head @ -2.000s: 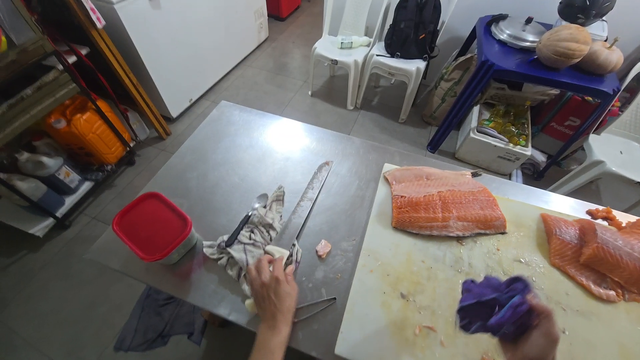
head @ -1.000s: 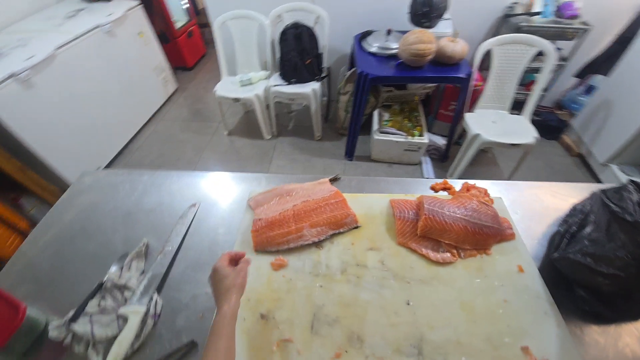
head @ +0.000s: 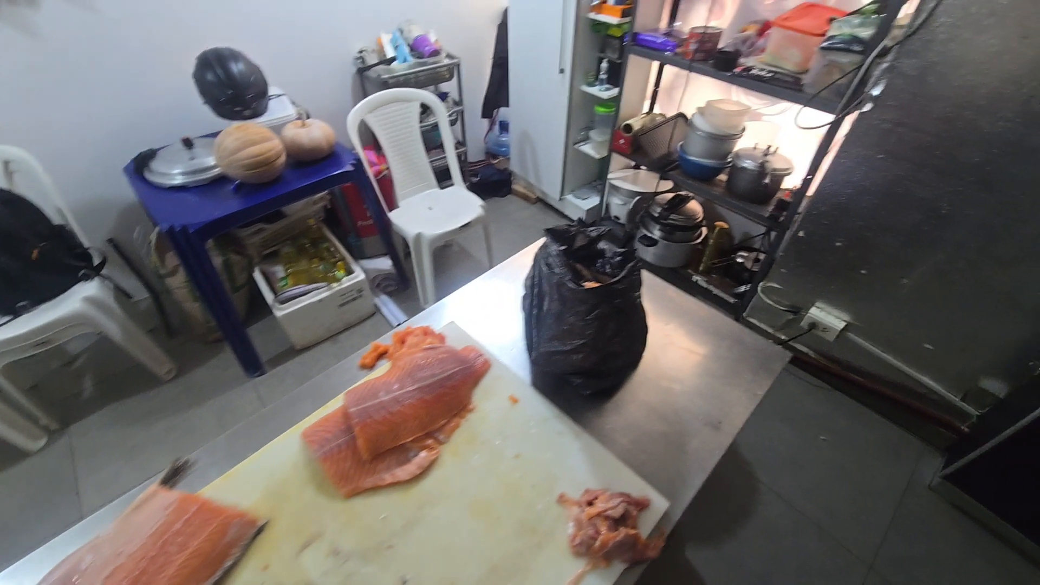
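Neither of my hands shows in the head view now. A white cutting board (head: 520, 455) lies on the steel table (head: 691, 357). Near its far edge, two orange salmon fillets (head: 414, 398) overlap, with small salmon scraps (head: 413, 337) behind them. Another piece of salmon (head: 162, 540), with skin along its edge, rests at the lower left and is partly cut off by the frame. A heap of reddish fish trimmings (head: 609, 526) sits at the board's right corner. Beyond the board's right edge stands a black plastic bag (head: 585, 325), its top loosely gathered.
Behind the table are a blue plastic table (head: 244, 199) bearing pumpkins (head: 250, 153) and a metal lid (head: 185, 160), a foam box (head: 325, 313) and a white plastic chair (head: 435, 207). Shelves with pots (head: 670, 231) stand at the back right. The steel table's corner (head: 786, 353) juts out at right.
The view has swung far to the right. My left hand, beside the board a second ago, is out of view; my right hand, seen earlier with a purple cloth, is also out of view.
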